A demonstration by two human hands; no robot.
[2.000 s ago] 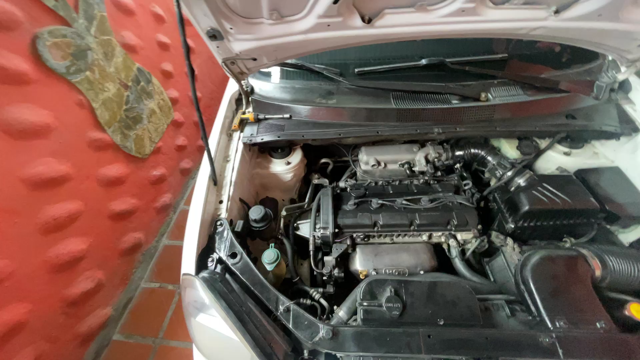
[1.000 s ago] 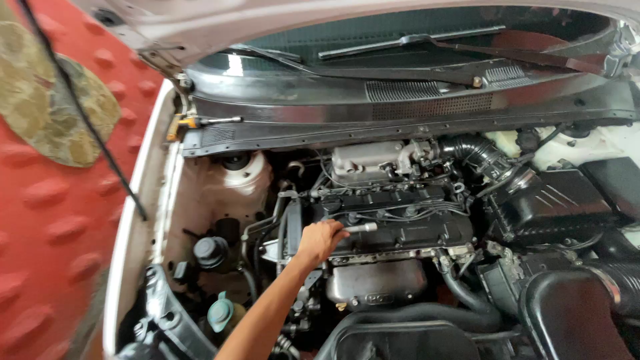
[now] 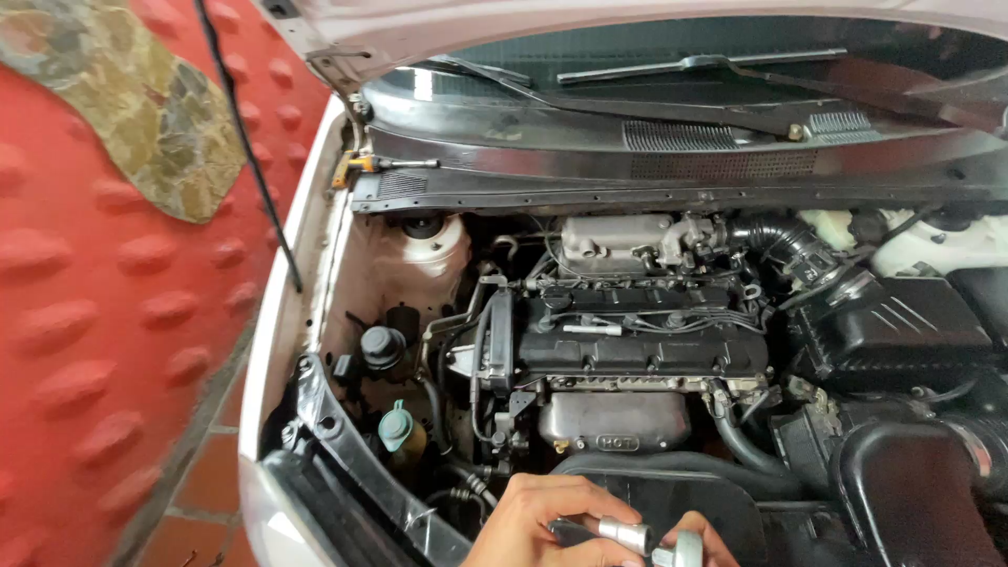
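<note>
At the bottom edge, my left hand (image 3: 543, 520) holds a chrome socket (image 3: 626, 535) between thumb and fingers, with a dark part behind it. Close to its right, my right hand (image 3: 705, 539) grips a ratchet head (image 3: 681, 550), its square drive facing the socket; I cannot tell whether they touch. The ratchet's handle is out of sight. Above both hands is the engine, with its black valve cover (image 3: 638, 354). A short metal bar (image 3: 592, 330) lies on this cover beside the ignition leads (image 3: 693, 323). Below the cover is a metal heat shield (image 3: 614, 421).
An orange and black tool with a metal shaft (image 3: 366, 164) rests at the cowl's left corner. The raised hood (image 3: 630, 9) spans the top, its prop rod (image 3: 248, 150) at left. A black air filter box (image 3: 906, 323) and an intake duct (image 3: 906, 488) stand at right. A red wall is left.
My left hand has moved down from the valve cover, where it held a metal piece, to the bottom edge. My right hand has come into view with the ratchet. The metal bar now lies free on the cover.
</note>
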